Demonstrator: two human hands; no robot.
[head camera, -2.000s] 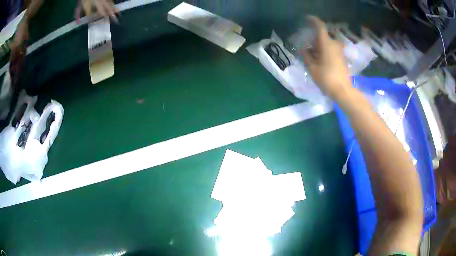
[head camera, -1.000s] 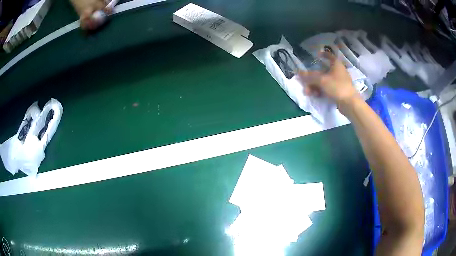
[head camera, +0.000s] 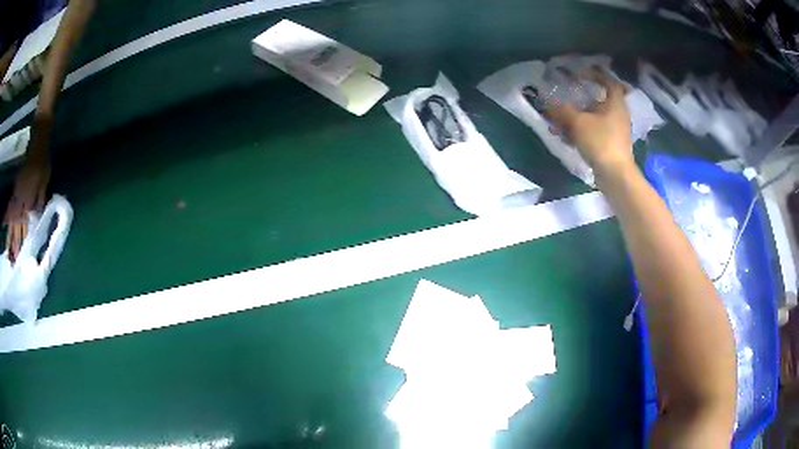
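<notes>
My right hand (head camera: 596, 118) reaches in from the lower right, blurred, over a bagged product (head camera: 517, 83) with a dark cable at its open end. Its fingers are bent around a shiny clear polybag (head camera: 568, 91); the fingertips are partly unclear. My left hand is not in view. Another bagged product (head camera: 477, 171), its black cable coil showing, lies alone to the left of my hand. More white bagged products (head camera: 714, 110) lie blurred at the far right.
A blue bin (head camera: 653, 351) with clear bags is under my forearm, a white cable (head camera: 745, 230) over it. White leaflets (head camera: 464, 351) lie on the near side. An open white box (head camera: 320, 66) lies at the far side. Another person's hand (head camera: 28, 197) touches bagged products (head camera: 31, 276) at left.
The nearer bagged product and the white box have shifted left in view. My right hand stays over the row, now at the following product. The other person's hand has moved down to the left bags.
</notes>
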